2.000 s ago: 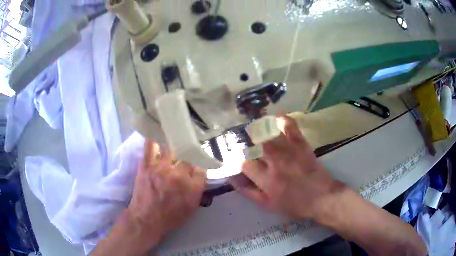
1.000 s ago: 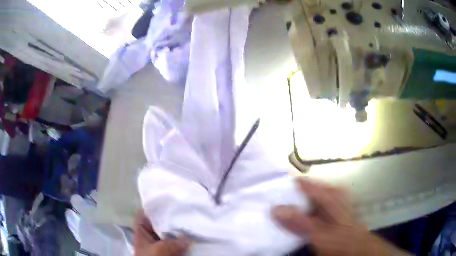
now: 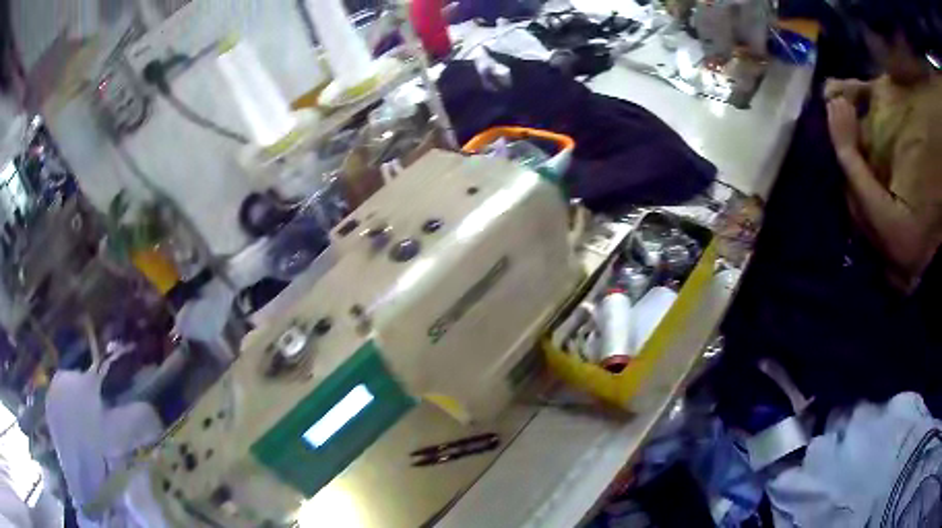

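Neither of my hands is in the picture. The cream sewing machine head (image 3: 454, 299) lies across the left and middle of the blurred view, with its green control panel (image 3: 336, 418) and lit display. The lamp glare shows at the bottom edge; the needle area is not visible. Dark thread snips (image 3: 454, 450) lie flat on the table beside the machine. White cloth (image 3: 83, 438) hangs at the far left, partly behind the machine head.
A yellow tray (image 3: 625, 387) with spools stands right of the machine. White thread cones (image 3: 253, 95) stand behind it. Dark cloth (image 3: 620, 144) and an orange-rimmed container (image 3: 522, 139) lie beyond. Another person (image 3: 899, 155) sits at upper right. Pale cloth heaps (image 3: 857, 469) are at lower right.
The view has swung to the right and up. My hands and the white piece they held have left the picture; the tray, cones and other person have come into view.
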